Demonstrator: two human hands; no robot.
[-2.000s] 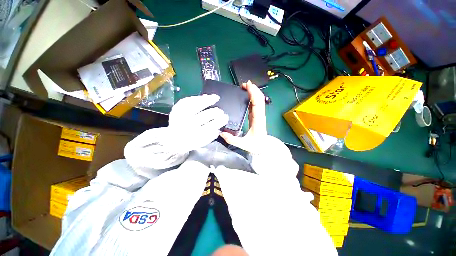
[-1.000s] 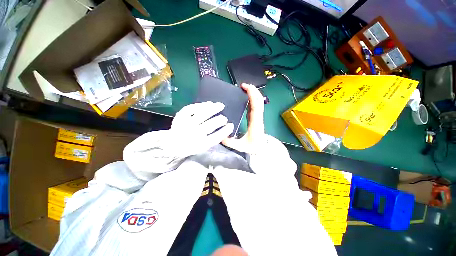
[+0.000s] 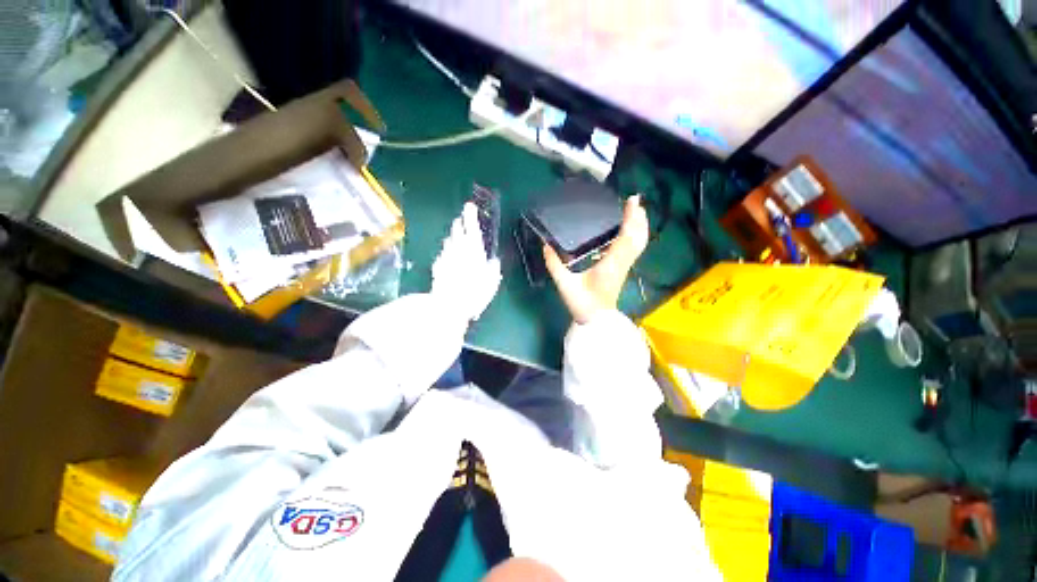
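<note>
My right hand (image 3: 603,273), bare, holds a flat black set-top box (image 3: 578,214) between thumb and fingers. The box is above and overlaps a second dark box (image 3: 530,252) on the green bench; whether they touch is unclear. My left hand (image 3: 466,271), in a white glove, is at the remote control (image 3: 488,216) in clear wrap. It covers the remote's near left side, and I cannot tell if the fingers grip it.
An open yellow carton (image 3: 762,324) lies right. An open box with papers (image 3: 284,222) lies left. A power strip (image 3: 546,134), screens (image 3: 682,57) and an orange-red case (image 3: 799,216) are behind. Below the bench are a brown carton (image 3: 239,364), yellow boxes (image 3: 733,523) and a blue bin (image 3: 836,540).
My left hand has left the set-top box and moved to the remote. My right hand has carried the box forward and right, over the second box. The view has tilted up, showing more screen.
</note>
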